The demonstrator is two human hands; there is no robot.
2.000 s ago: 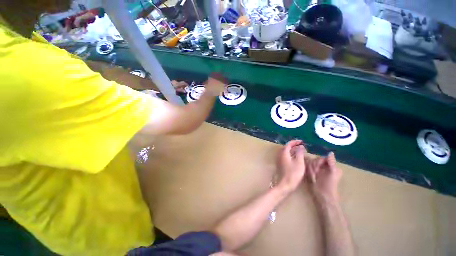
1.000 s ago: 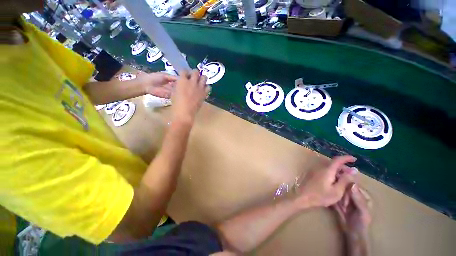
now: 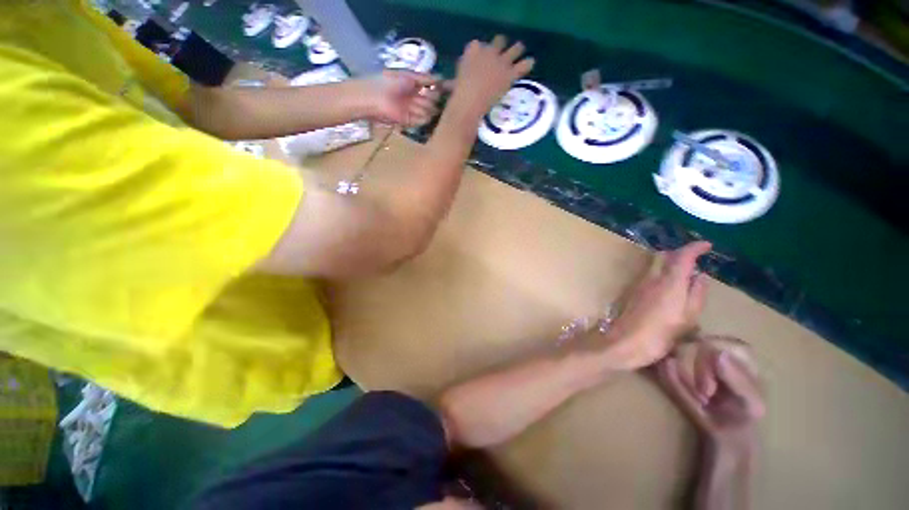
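Observation:
Round white plates with dark curved slots lie on the green belt. The nearest plate has a pale strip across it. A second plate has a strip reaching past its rim. My left hand is over the cardboard by the belt's edge, fingers pointing toward the belt, its palm hidden. My right hand is just right of and below it, palm partly up, fingers curled. The hands overlap or touch near the wrist. No part shows in either hand, but blur hides the fingertips.
A person in a yellow shirt sits at left. One of their hands reaches over the belt beside a plate; the other is near a grey post. Shiny tape glints lie beside my left wrist.
The view has shifted, so the plates sit higher in the picture. My hands, close together at the fingertips before, now have their fingertips farther apart. The neighbour's nearer hand has moved right over the belt.

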